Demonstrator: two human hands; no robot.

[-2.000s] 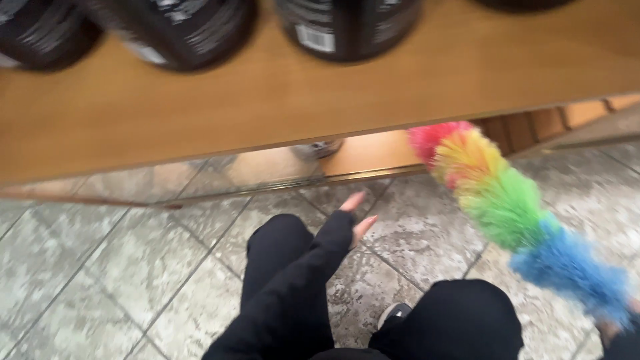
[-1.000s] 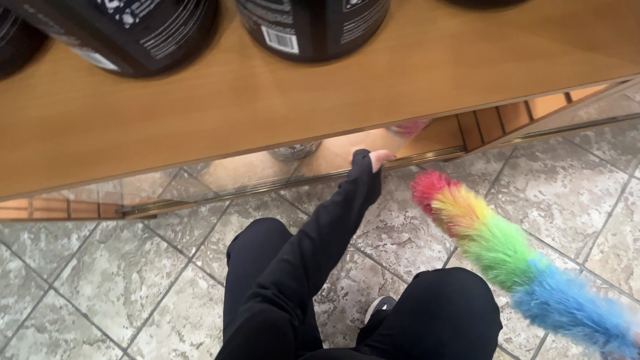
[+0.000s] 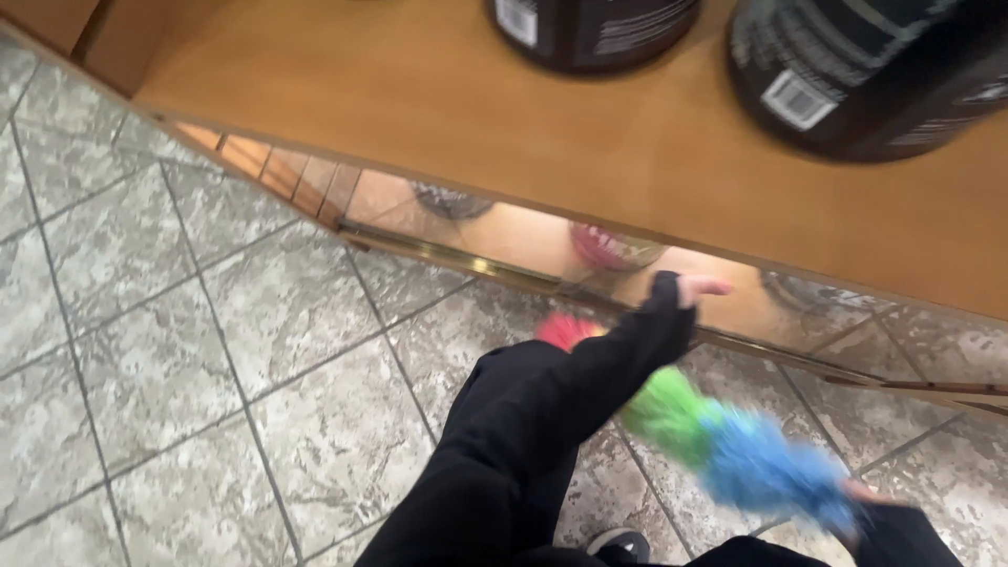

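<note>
My left hand [image 3: 703, 289], in a black sleeve, is at the edge of the low glass-fronted shelf, its fingers pointing right; whether it touches the glass or door edge is unclear. At the lower right, my right hand [image 3: 860, 496] is closed around the blue end of a fluffy rainbow duster [image 3: 756, 453]. The duster runs up and left, passing beneath my left sleeve, and its red tip shows beside my knee. Its handle is hidden. Behind the glass sits a pink-labelled container [image 3: 610, 246], just left of my left hand.
Large dark tubs [image 3: 858, 87] stand on the wooden shelf [image 3: 441, 118] above. A grey container [image 3: 451, 198] sits behind glass at left, another [image 3: 819, 293] at right. A metal door track [image 3: 472, 264] edges the lower shelf. Stone-look tiles [image 3: 331, 425] cover the floor around my legs.
The duster has swung leftward, so its red end is now beneath my left forearm; before, it lay right of my arm. The view has shifted and turned considerably.
</note>
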